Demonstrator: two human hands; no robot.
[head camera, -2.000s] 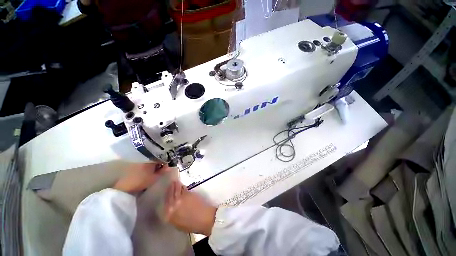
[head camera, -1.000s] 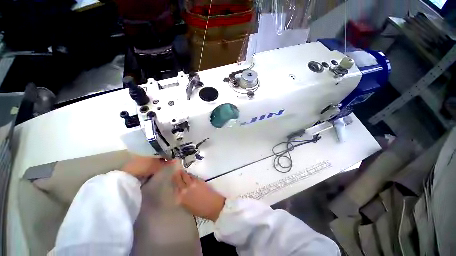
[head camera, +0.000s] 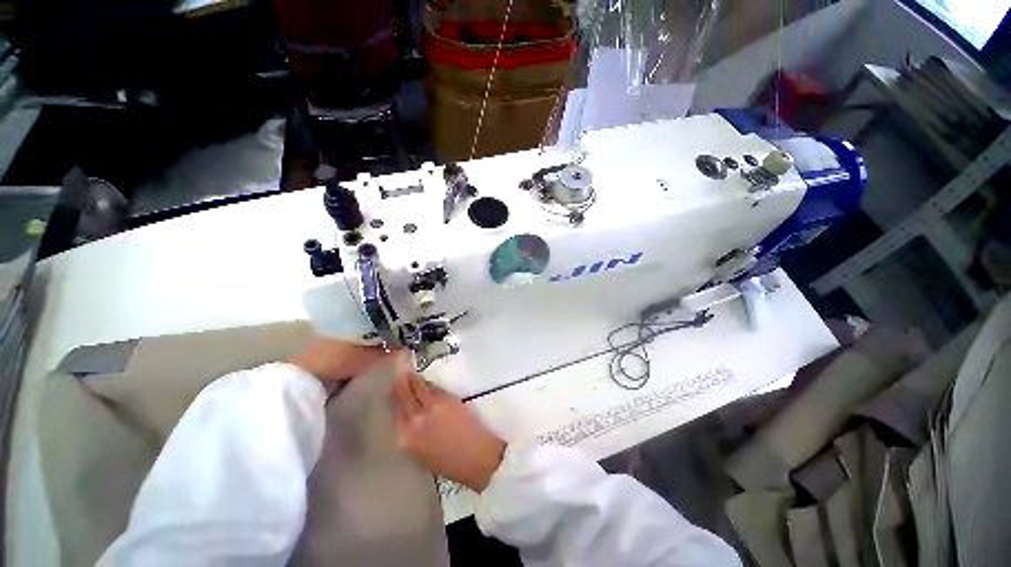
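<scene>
A large beige-grey fabric panel (head camera: 371, 487) lies on the left of the white table and hangs over its front edge. A darker grey patch (head camera: 102, 357) shows at its far left corner. My left hand (head camera: 336, 361) holds the panel's edge just left of the presser foot and needle (head camera: 430, 341); its fingertips are partly hidden at the fabric. My right hand (head camera: 446, 434) pinches the panel edge just in front of the needle area. The white sewing machine (head camera: 599, 222) with blue lettering stands over the edge. The needle point is too small to tell.
A thin black cable (head camera: 630, 357) lies coiled on the table (head camera: 665, 404) right of my hands, behind a printed ruler scale (head camera: 637, 408). Draped grey-brown panels (head camera: 826, 487) are at the lower right. The blue motor end (head camera: 826, 183) is at the machine's right. A brown container stands behind.
The view has shifted, so the machine sits lower and further right in the picture. Both hands stay on the panel edge by the needle, with little change in their grip.
</scene>
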